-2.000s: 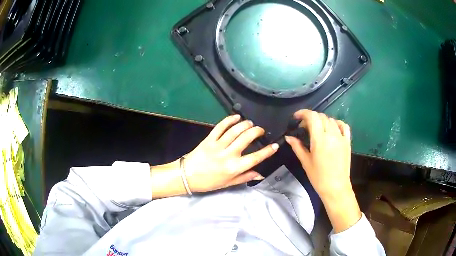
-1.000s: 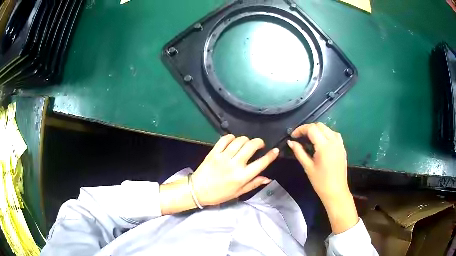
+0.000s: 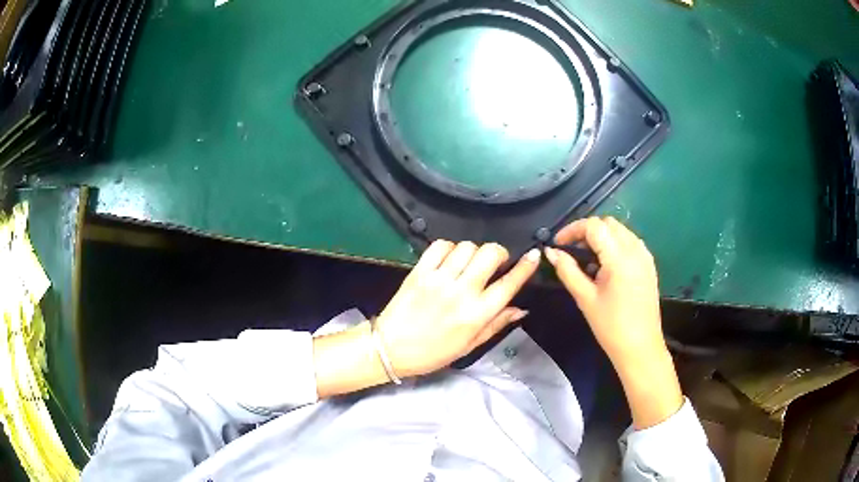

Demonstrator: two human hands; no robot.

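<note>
The square black plastic frame (image 3: 461,212) lies turned like a diamond on the green bench top, its round hole showing the bench. Its near corner is at the bench edge. My left hand (image 3: 452,306) lies over the near corner, with its fingers on the frame and the index fingertip at the lower right edge. My right hand (image 3: 607,282) pinches a thin black sealing strip (image 3: 574,252) between thumb and index finger at that same edge, beside a small boss. The strip is dark and mostly hidden by the fingers.
A tall nested stack of black frames (image 3: 80,85) stands at the left. Another black stack (image 3: 841,174) is at the right edge. Yellow liner strips (image 3: 24,358) hang at lower left. A brown cardboard box (image 3: 744,414) sits below the bench at right. The bench edge (image 3: 235,247) crosses the view.
Both hands have shifted a little along the frame's lower right edge, up and to the right, closer to the boss. My left index fingertip is now nearer my right fingers.
</note>
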